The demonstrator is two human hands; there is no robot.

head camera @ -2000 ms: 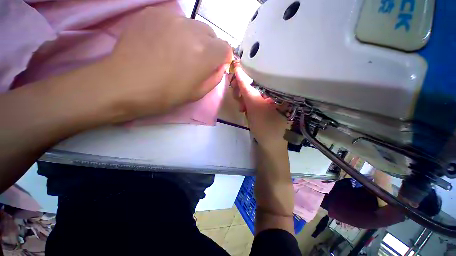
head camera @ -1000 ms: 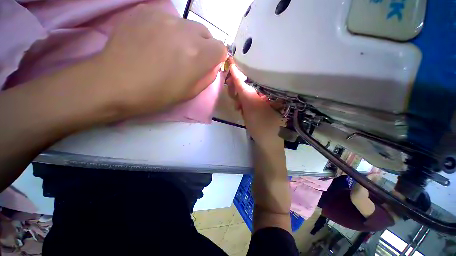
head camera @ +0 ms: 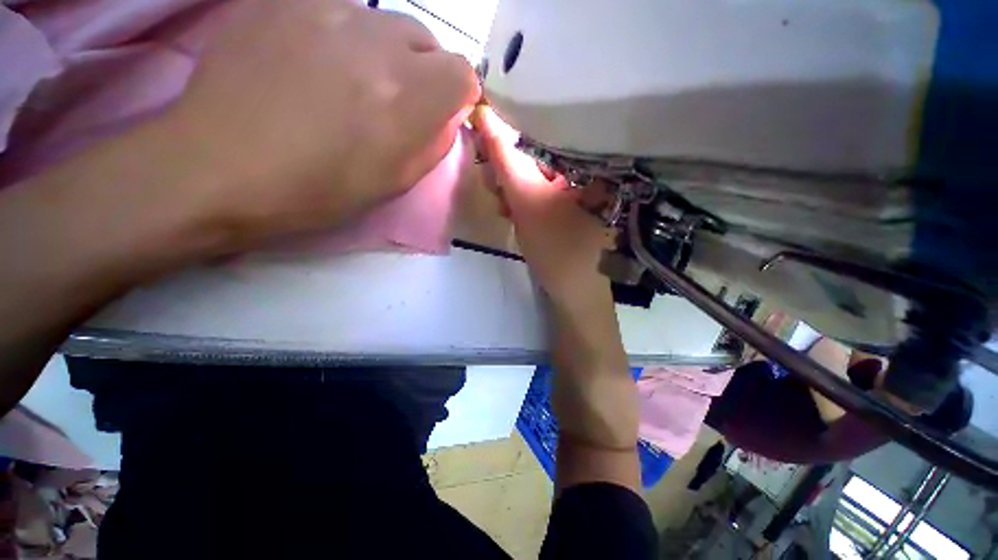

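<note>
A pink cloth (head camera: 410, 213) lies on the white machine table, draped to the left and under my left hand. My left hand (head camera: 328, 120) is bare, its fingers pinching the cloth close to the needle area. My right hand (head camera: 536, 208) reaches up from below, its fingertips at the same lit spot, meeting the left fingertips. What the right fingertips hold is hidden by glare and by the left hand. The white sewing machine head (head camera: 711, 98) stands over the right hand. The needle and presser foot cannot be made out.
The table's ridged grey edge (head camera: 328, 358) runs in front of my dark-clothed lap. A blue crate (head camera: 536, 410) with pink pieces (head camera: 679, 410) stands below the table. A curved dark rod (head camera: 755, 339) hangs beside the machine head. Another person's arm shows at lower right. Fabric scraps lie at lower left.
The camera view has shifted, so the machine head, hands and cloth sit higher and further left in the picture. Both hands stay at the needle area. The other person's arm has moved.
</note>
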